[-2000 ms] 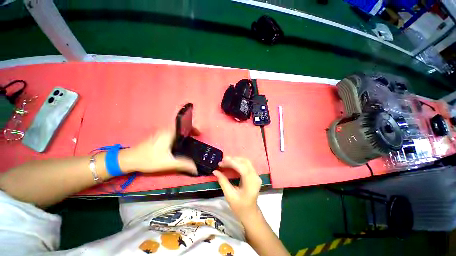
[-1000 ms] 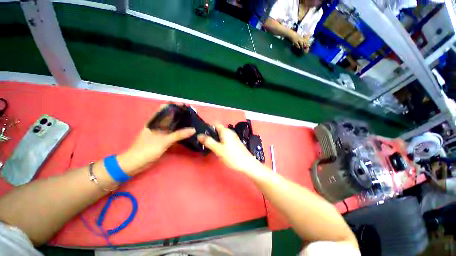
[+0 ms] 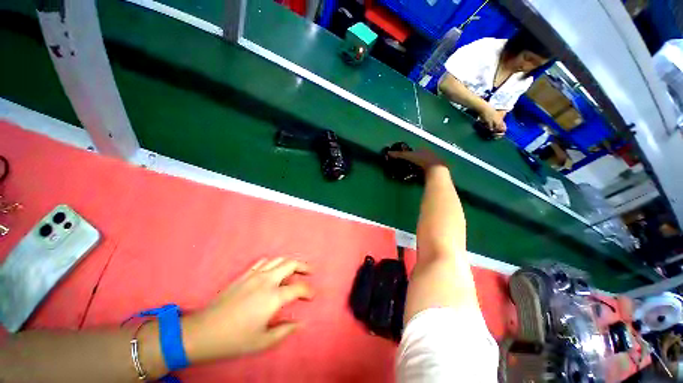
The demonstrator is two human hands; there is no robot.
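Note:
My right hand [image 3: 424,158] reaches out over the green belt onto a black camcorder [image 3: 401,162]; its fingers are blurred and appear to touch or grip it. Another black camcorder [image 3: 333,155] lies on the belt to the left, with its flat black cover [image 3: 294,140] open beside it. My left hand [image 3: 251,310] is over the red mat with fingers apart and holds nothing; it wears a blue wrist strap. A black device [image 3: 380,296] rests on the mat, partly hidden by my right sleeve.
A pale green smartphone [image 3: 46,262] lies at the left of the mat. The tape dispenser [image 3: 529,307] and clear plastic are at right. White posts and a white rail [image 3: 359,116] frame the belt. A person [image 3: 479,78] works across it. A green box [image 3: 360,42] stands behind.
The camcorder I held over the mat now appears on the belt with its cover open. My left hand is empty. My right hand has reached forward to another camcorder. The view has shifted.

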